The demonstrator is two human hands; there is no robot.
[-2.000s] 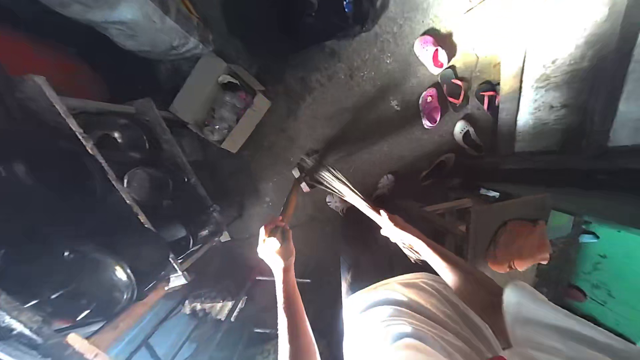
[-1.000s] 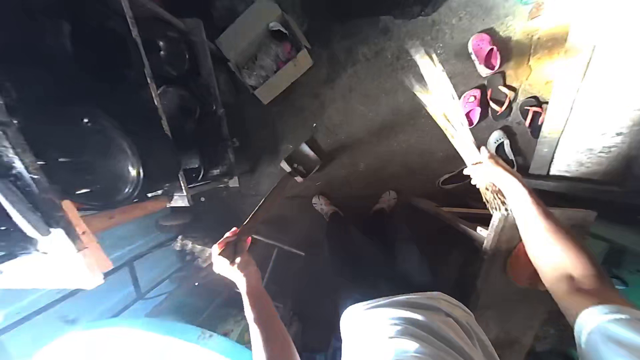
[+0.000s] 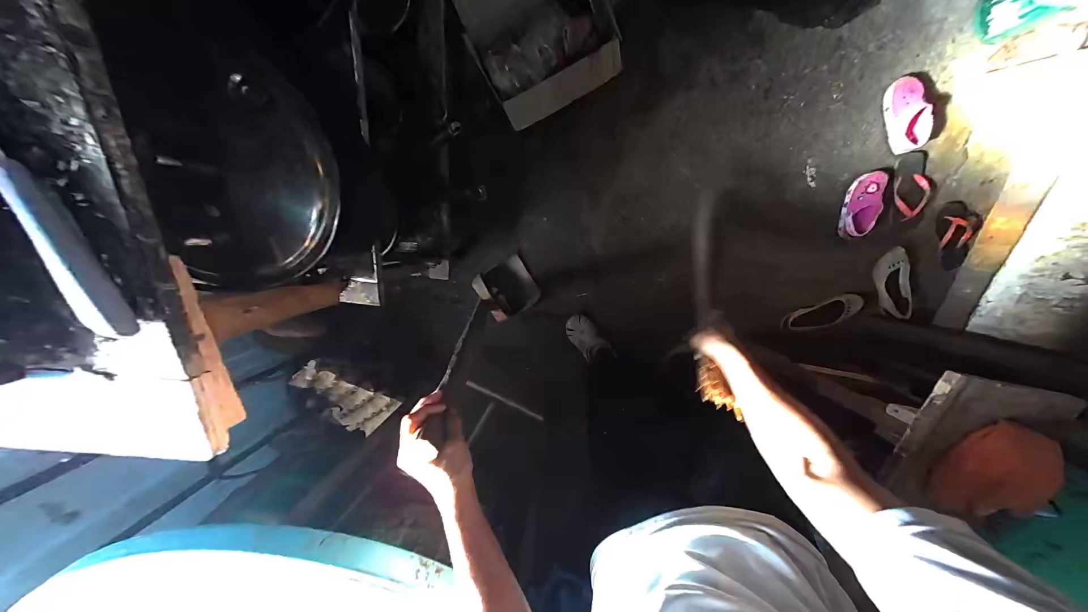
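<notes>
My left hand (image 3: 435,438) grips the thin handle of a long-handled dustpan (image 3: 508,287), whose pan hangs over the dark floor up ahead, with something small and pale at its edge. My right hand (image 3: 716,344) is closed around a stick broom (image 3: 719,382). The bound butt end of the broom shows below the hand, while its bristles are blurred and dark, pointing away from me. Pan and broom are apart. Whether the pan touches the floor, I cannot tell.
A cardboard box (image 3: 565,89) with clear plastic stands ahead. Dark round pots (image 3: 255,178) fill a rack at left, beside a wooden beam (image 3: 263,310). Pink clogs (image 3: 865,204) and other footwear lie at right. Nearer are an egg tray (image 3: 344,398), a blue-rimmed basin (image 3: 255,540) and an orange object (image 3: 999,467).
The broom, pale and raised at the right one second ago, has swung to point straight ahead and is blurred. The view has shifted left. The left hand keeps hold of the dustpan.
</notes>
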